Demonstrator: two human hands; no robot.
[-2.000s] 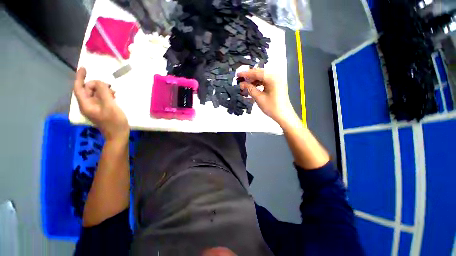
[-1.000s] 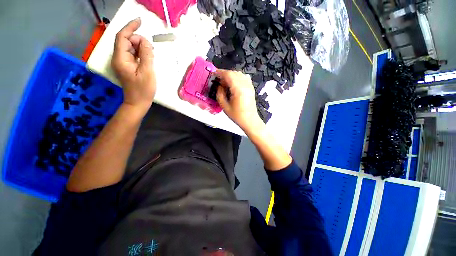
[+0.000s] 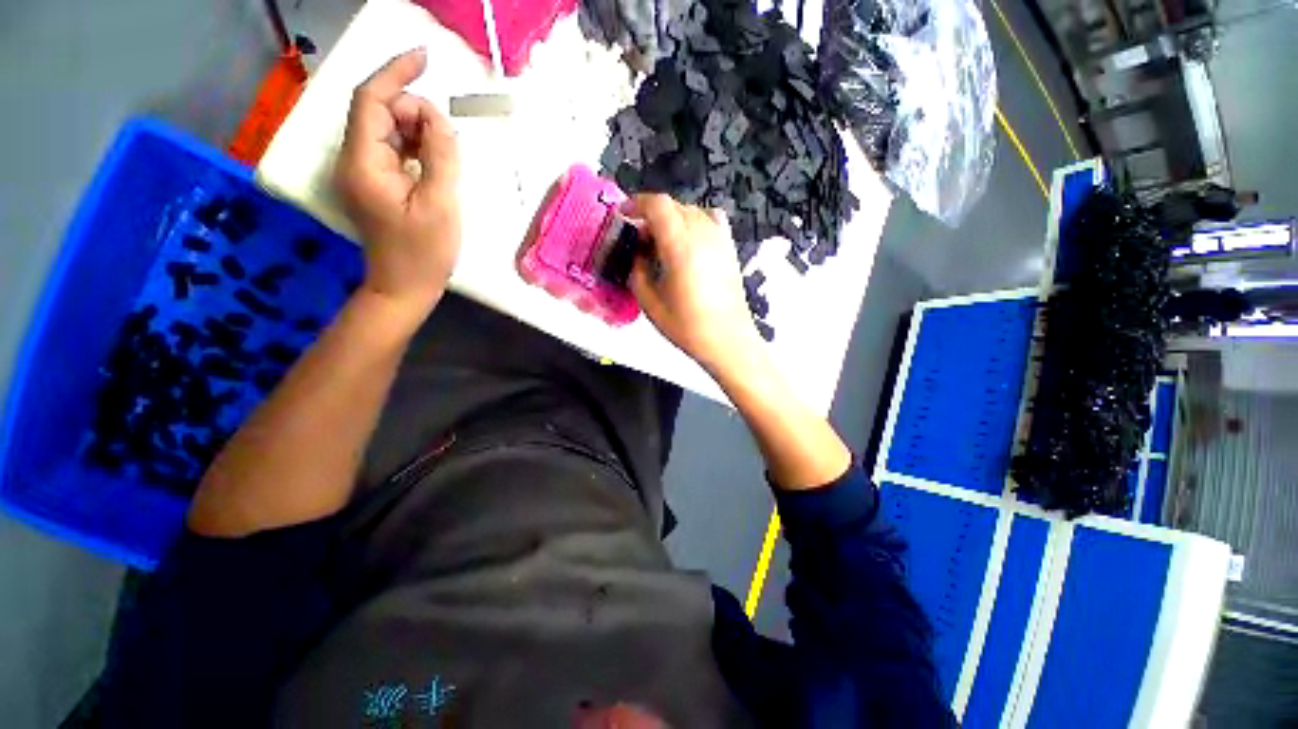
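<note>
The pink holder (image 3: 564,257) lies near the table's front edge, with a black insert (image 3: 618,251) at its right side. My right hand (image 3: 686,271) is over that side, fingertips at the black insert; whether it grips a piece is hidden by the fingers. My left hand (image 3: 400,178) is raised at the table's left part, fingers curled and apart, with nothing visible in it. A heap of black pads (image 3: 740,128) lies beyond the holder. A small grey strip (image 3: 481,106) lies right of my left hand.
A pink pad (image 3: 534,20) with a white stick (image 3: 494,36) is at the far edge. A clear plastic bag (image 3: 942,107) is at the far right corner. A blue bin (image 3: 71,271) with black parts stands left of the white table (image 3: 320,164). Blue racks (image 3: 954,385) stand right.
My right hand has moved from the black pads to the pink holder's black insert. The view has turned, showing more of the blue bin. Over the last second little has changed.
</note>
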